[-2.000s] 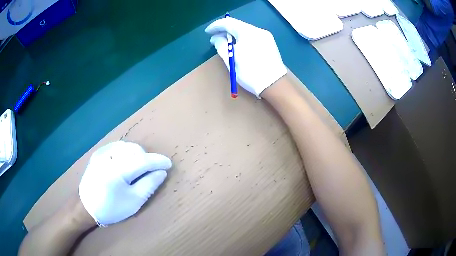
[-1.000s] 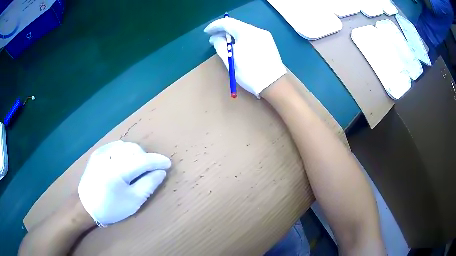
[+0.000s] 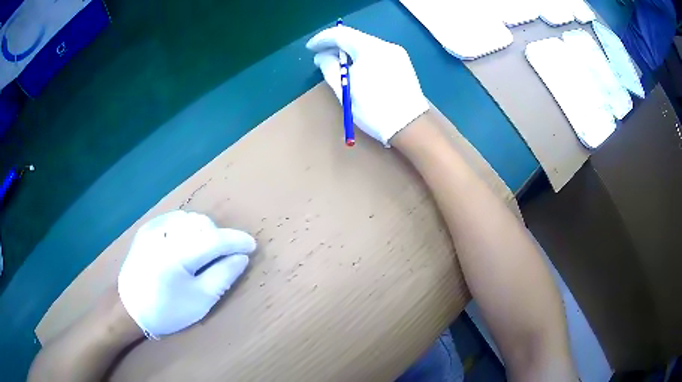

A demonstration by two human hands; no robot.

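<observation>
My right hand (image 3: pixel 378 82), in a white glove, rests at the far edge of the brown cardboard mat (image 3: pixel 336 224). It holds a blue-and-white pencil (image 3: pixel 347 104) with its red end toward me. My left hand (image 3: pixel 183 272), also in a white glove, lies on the left part of the mat. Its fingers are curled together with the thumb close to them, and no object shows in it. The palm side is hidden.
Stacked white covers (image 3: pixel 579 86) lie on cardboard at the upper right. A blue and white box (image 3: pixel 63 48) is at the upper left on the green conveyor (image 3: pixel 187 74). A blue cylinder with a wire (image 3: pixel 9 181) is at the left edge. Blue clothing shows at the upper right.
The blue cylinder and the white item at the left edge have moved left, nearly out of view. The box at upper left has shifted. My hands have stayed still.
</observation>
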